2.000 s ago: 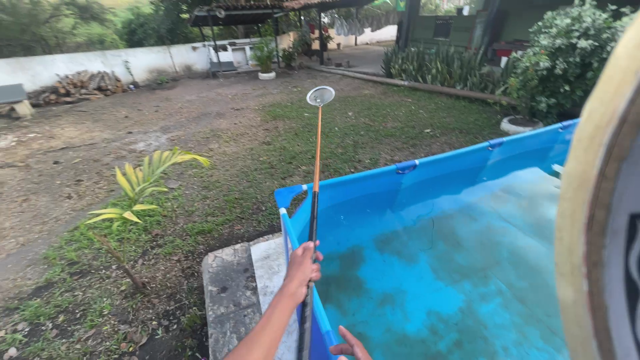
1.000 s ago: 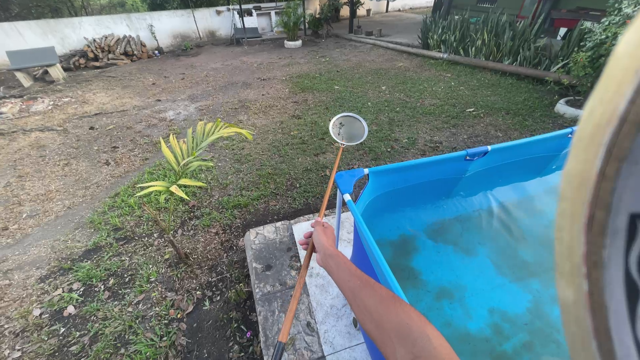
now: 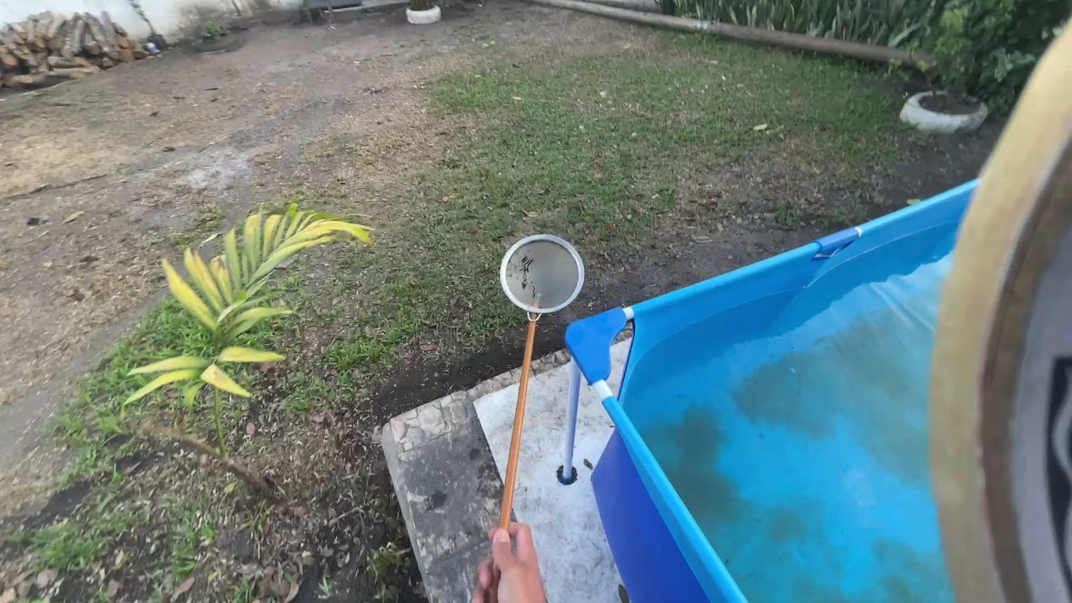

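Note:
My right hand [image 3: 509, 569], at the bottom edge, is closed around the orange-brown pole [image 3: 521, 419] of a skimmer. At the pole's far end is a round fine-mesh strainer [image 3: 554, 266] with a pale rim; dark bits of debris cling to the left part of its mesh. The strainer is held up in the air, left of the corner of the blue frame pool [image 3: 596, 343]. My left hand is out of view. Greenish-brown cloudy patches show in the pool water [image 3: 787, 469].
The pool's pale support leg [image 3: 572, 419] stands on a light slab [image 3: 536, 502] beside grey paving [image 3: 444, 477]. A yellow-green young palm [image 3: 222, 327] grows at the left. A blurred round object [image 3: 963, 352] blocks the right edge. Stacked firewood [image 3: 67, 46] lies at far left.
Two seconds ago my left hand held the pole, with my right hand beside it; one second ago my right hand held it. The strainer has come nearer, and the view has tipped down.

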